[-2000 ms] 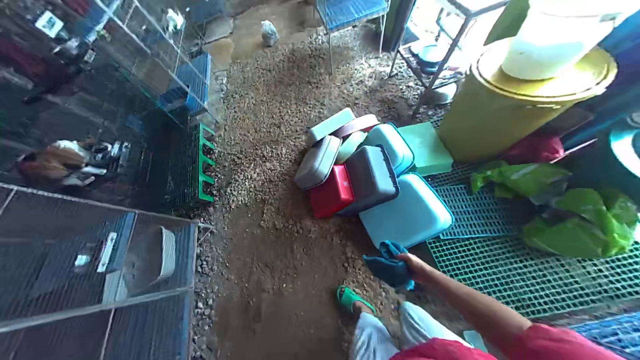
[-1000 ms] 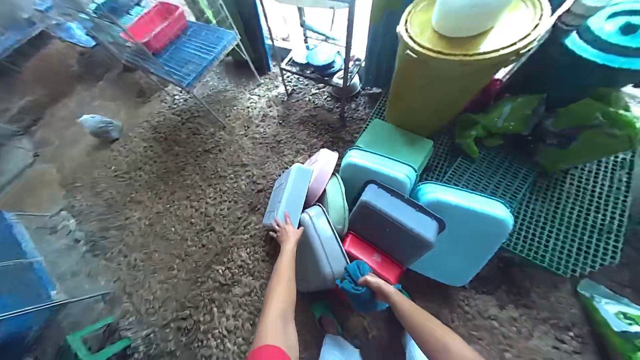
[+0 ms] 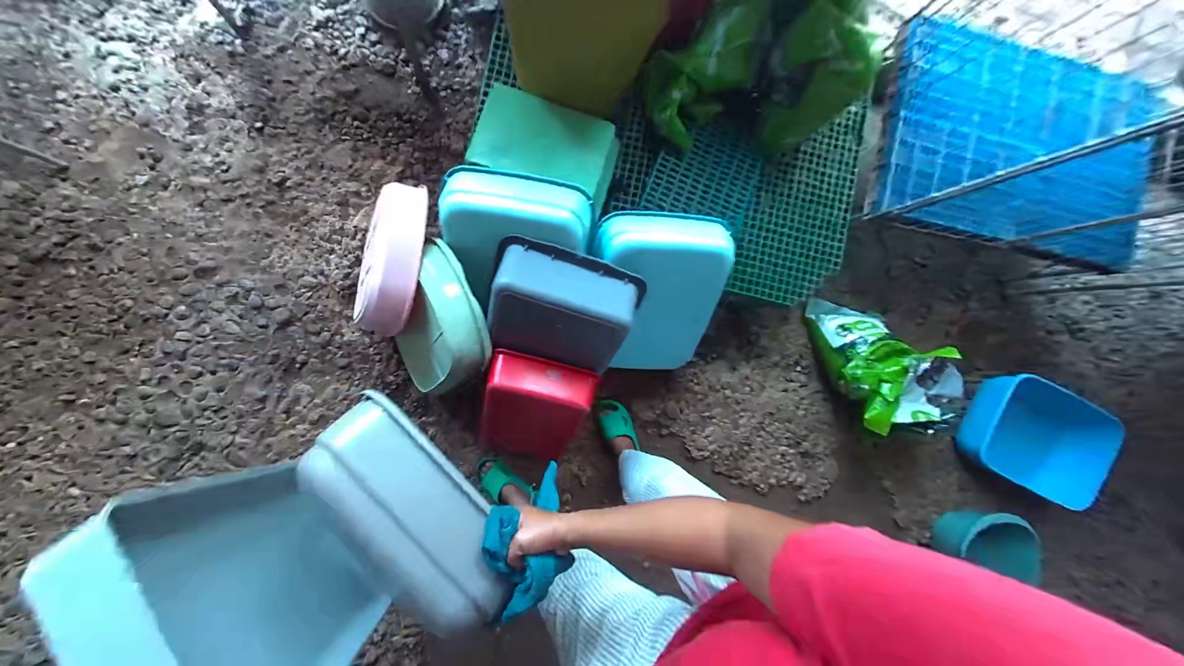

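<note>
My right hand point(image 3: 535, 536) grips a teal cloth point(image 3: 529, 578), against the end of a grey plastic tub point(image 3: 402, 509) that stands tilted. Left of that tub, a larger light-grey tub point(image 3: 240, 555) lies with its inside facing up, overlapped by it. My left hand is not in view. Ahead of my feet, a red tub point(image 3: 539, 402) leans by a dark grey tub point(image 3: 564, 305). Two light-blue tubs point(image 3: 518, 217) point(image 3: 666, 287), a green tub point(image 3: 541, 139), a pale green oval basin point(image 3: 444, 324) and a pink basin point(image 3: 392, 259) stand around them.
A yellow barrel point(image 3: 587, 46) and green plastic bags point(image 3: 768, 74) stand on green mesh panels point(image 3: 795, 222). At right are a wire cage with a blue panel point(image 3: 1008, 139), a green-and-white bag point(image 3: 879, 370), a blue basin point(image 3: 1045, 439) and a teal bucket point(image 3: 990, 546) on gravelly soil.
The grey tubs at the left of the pile have moved away from it, toward the lower left. My left hand, on a light-grey tub a second ago, has left the view. The view has swung right.
</note>
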